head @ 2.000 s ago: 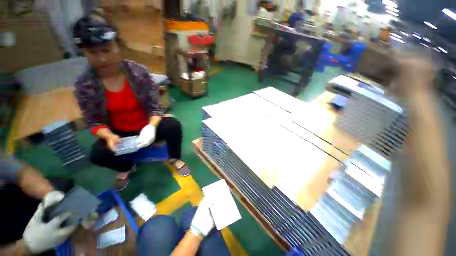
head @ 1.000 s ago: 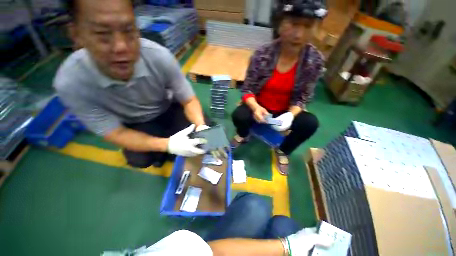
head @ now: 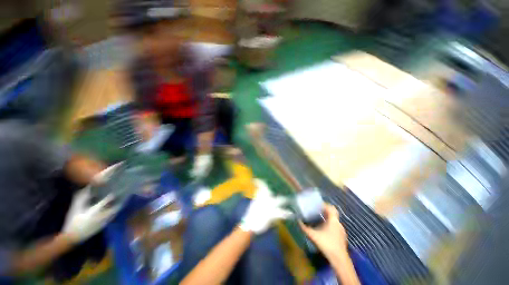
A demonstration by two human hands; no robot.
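The frame is strongly blurred. My left hand [head: 262, 210], in a white knit glove, is over my knees with its fingers spread and no part seen in it. My bare right hand [head: 330, 235] is just to its right and holds a small silver-grey sheet-metal part [head: 310, 205] between thumb and fingers. The part's outline and any folds are unclear. The left fingertips are close to the part; the blur hides whether they touch.
A large panel stack [head: 301, 131] with tan separator sheets [head: 413, 92] stands at right. A blue bin [head: 120, 247] with metal pieces is at lower left. Two people sit or squat at left and ahead, holding parts. Something blue [head: 357, 270] is by my right wrist.
The view has swung right and down. My left hand no longer shows the white plate it held. My bare right hand has come into view, holding a metal part. The person ahead has lowered one gloved hand.
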